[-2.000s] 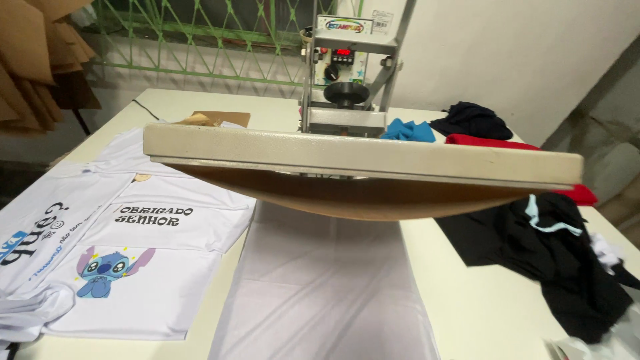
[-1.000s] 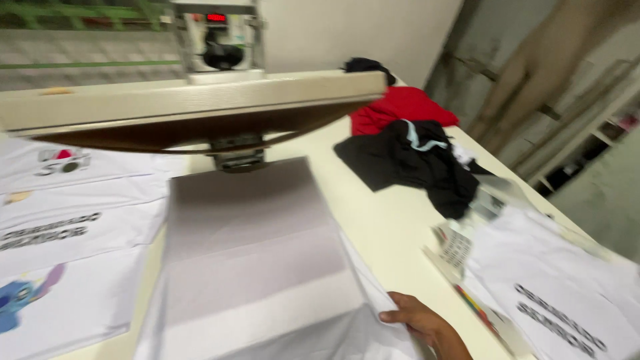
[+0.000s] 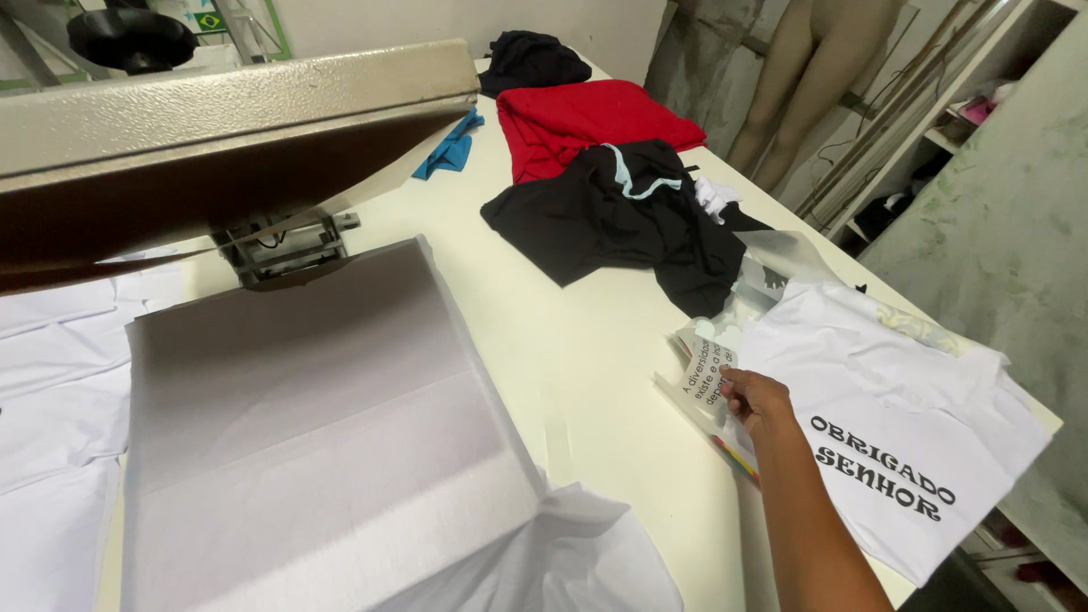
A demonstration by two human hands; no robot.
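My right hand (image 3: 755, 395) reaches in from the lower right, its fingers on the edge of a printed transfer sheet (image 3: 707, 374) in a stack of films and papers. Whether the fingers pinch the sheet is hard to tell. Beside the hand lies a folded white T-shirt (image 3: 901, 408) with black lettering, partly over the stack. At the left, a white garment (image 3: 323, 425) is spread flat over the lower platen of a heat press, and its loose part hangs in folds at the front. The raised upper platen (image 3: 238, 110) is above its back edge. My left hand is out of view.
Black garments (image 3: 625, 212) with a light blue strip, a red cloth (image 3: 595, 119) and a dark cloth (image 3: 531, 59) lie along the back of the white table (image 3: 595, 374). More white shirts (image 3: 59, 382) are at the left. A mannequin (image 3: 795, 76) and shelves stand beyond.
My right hand was at the right edge of the garment on the press one second ago; now it is at the transfer sheets. The view has swung right.
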